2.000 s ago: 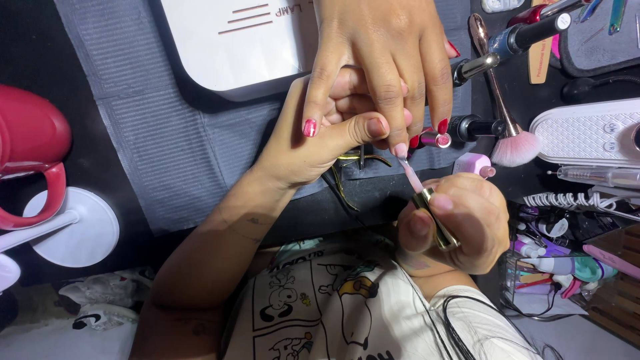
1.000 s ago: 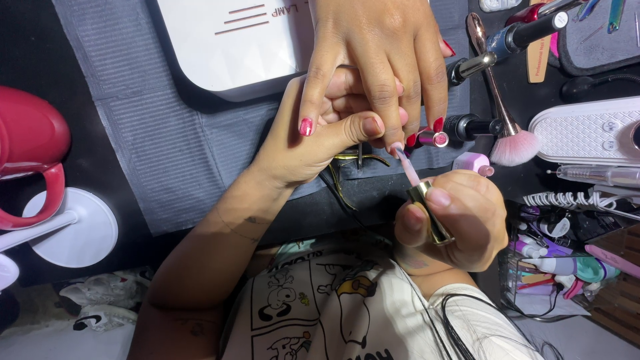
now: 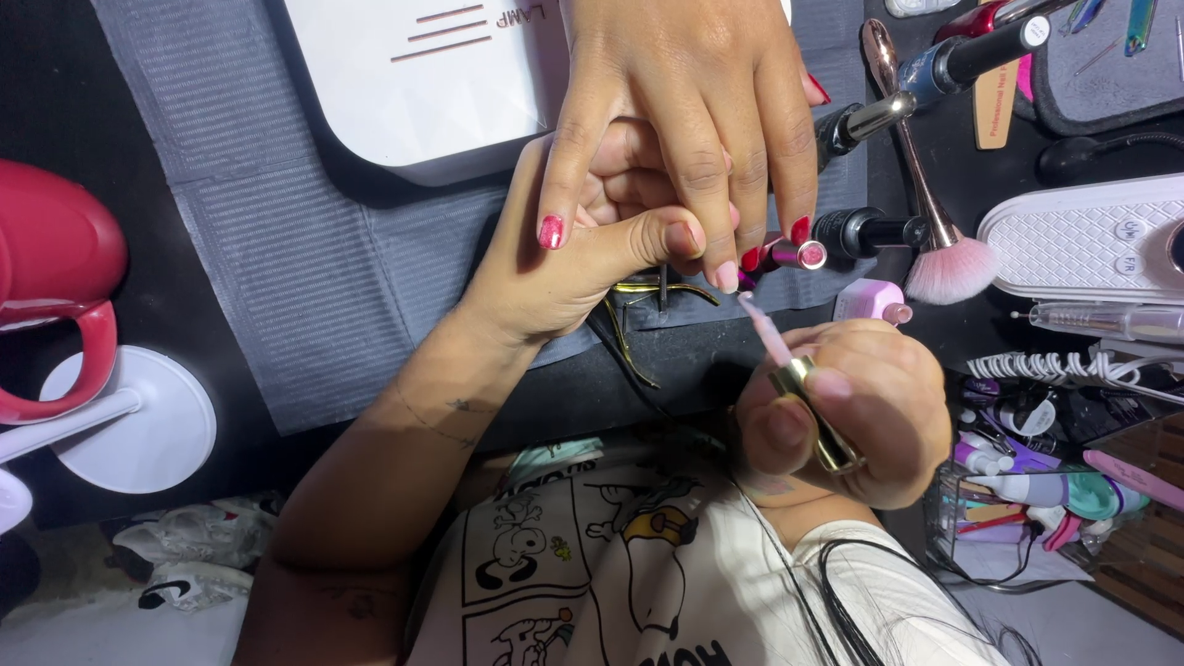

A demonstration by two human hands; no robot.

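Note:
My left hand (image 3: 601, 222) supports another person's hand (image 3: 694, 102) from below, its thumb against a finger whose nail (image 3: 726, 277) is light pink. That person's other visible nails are red or glittery pink. My right hand (image 3: 860, 407) pinches the gold cap (image 3: 819, 416) of a nail polish brush (image 3: 770, 331). Its pink-coated tip is just off the end of the light pink nail. Between the hands and a makeup brush stands a pink polish bottle (image 3: 865, 302), its neck uncovered. A glittery pink-topped bottle (image 3: 800, 255) is beside the other person's fingertips.
A white nail lamp (image 3: 425, 83) stands on a grey disposable towel (image 3: 305, 305). Dark polish bottles (image 3: 860, 231) and a fluffy pink makeup brush (image 3: 953, 268) are at right, near a white textured case (image 3: 1073, 236). Gold-framed glasses (image 3: 647, 296) lie below my left hand. A red mug (image 3: 55, 240) is far left.
The polish brush in my right hand has moved from the held finger's nail to just beyond its tip. My left hand keeps its hold on the other person's hand.

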